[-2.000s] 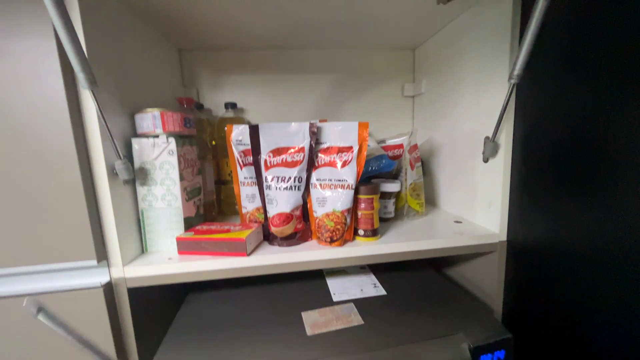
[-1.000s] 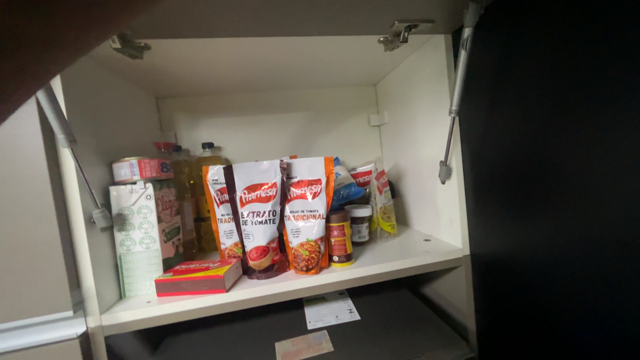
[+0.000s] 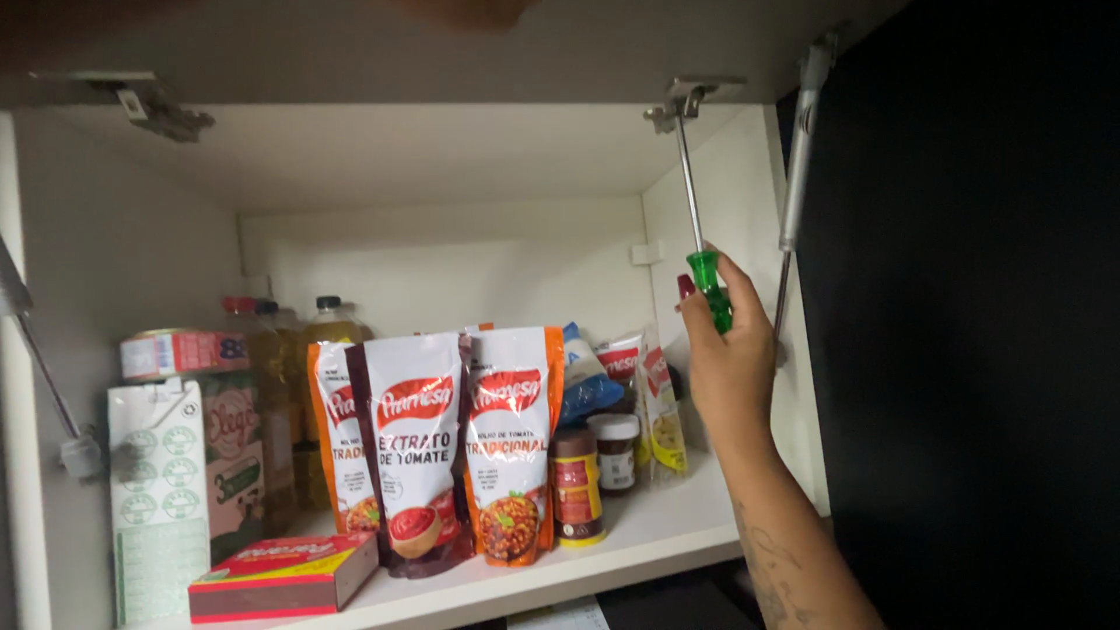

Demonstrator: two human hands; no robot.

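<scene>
My right hand (image 3: 731,337) is closed around the green handle of a screwdriver (image 3: 710,284). The long metal shaft points up, and its tip meets the right cabinet hinge (image 3: 687,103) under the raised door (image 3: 455,61). A second hinge (image 3: 157,109) sits at the upper left. Part of my left hand (image 3: 472,9), blurred and dark, shows at the top edge against the door; its fingers cannot be made out clearly.
Food pouches (image 3: 416,455), a red box (image 3: 284,573), a carton (image 3: 157,499), bottles and jars (image 3: 577,486) stand on the cabinet shelf. Gas struts (image 3: 798,157) flank the opening. A dark surface lies at the right.
My right hand has come into view at the right with the screwdriver, its tip at the right hinge. The view has tilted up and come closer.
</scene>
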